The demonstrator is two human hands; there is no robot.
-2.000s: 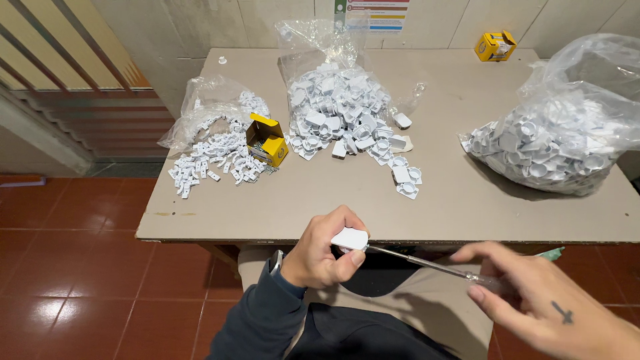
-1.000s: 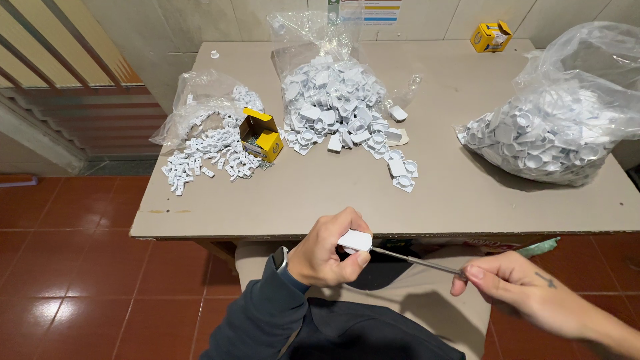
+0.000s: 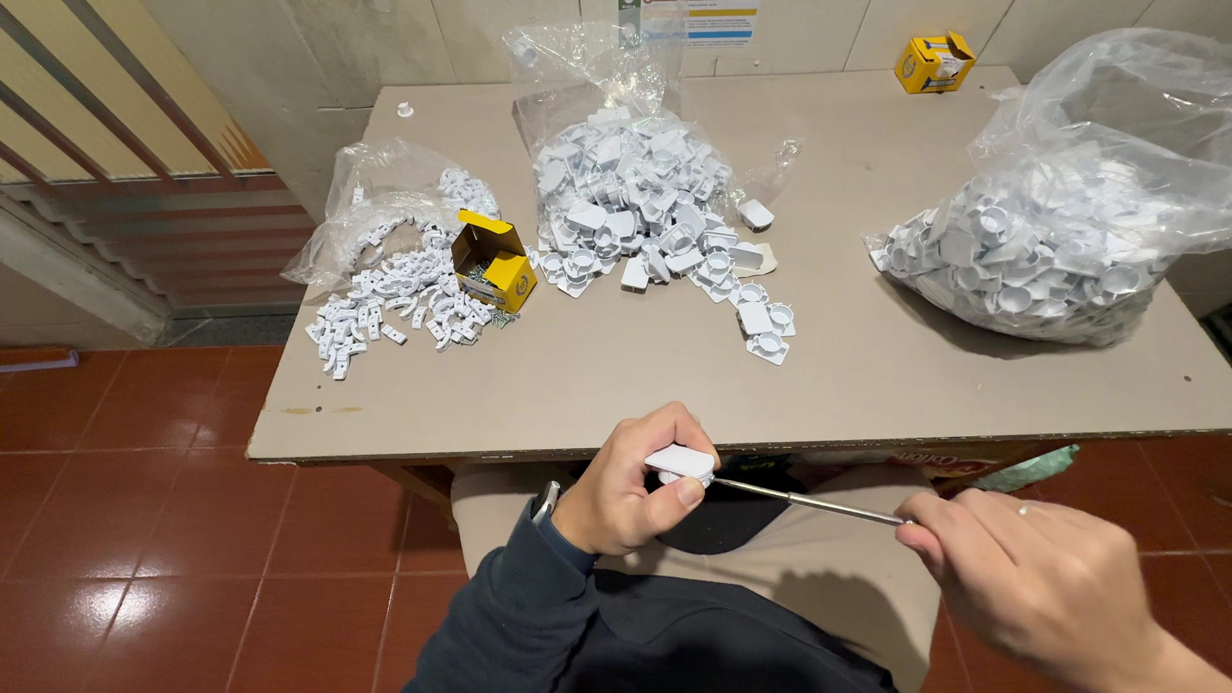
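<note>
Between its thumb and fingers, my left hand (image 3: 640, 481) grips a small white plastic part (image 3: 681, 462) with a flat rounded top, just off the table's front edge. My right hand (image 3: 1039, 568) is closed around the handle end of a screwdriver (image 3: 818, 502), whose handle is hidden by the fingers. The metal shaft points left, and its tip meets the right side of the white part. Beyond the hands, similar white plastic parts (image 3: 635, 192) lie heaped at a clear bag. Small white clips (image 3: 385, 298) are piled beside an open yellow box (image 3: 496, 265) of screws.
A clear plastic bag (image 3: 1039, 241) full of white parts stands on the right of the table (image 3: 539, 395). A second yellow box (image 3: 934, 64) is at the back, by the wall. Below the table edge, a dark cap (image 3: 722, 520) lies on the seat between the legs.
My right hand has shifted and turned on the screwdriver; its back faced the camera differently before. My left hand keeps its hold on the white part.
</note>
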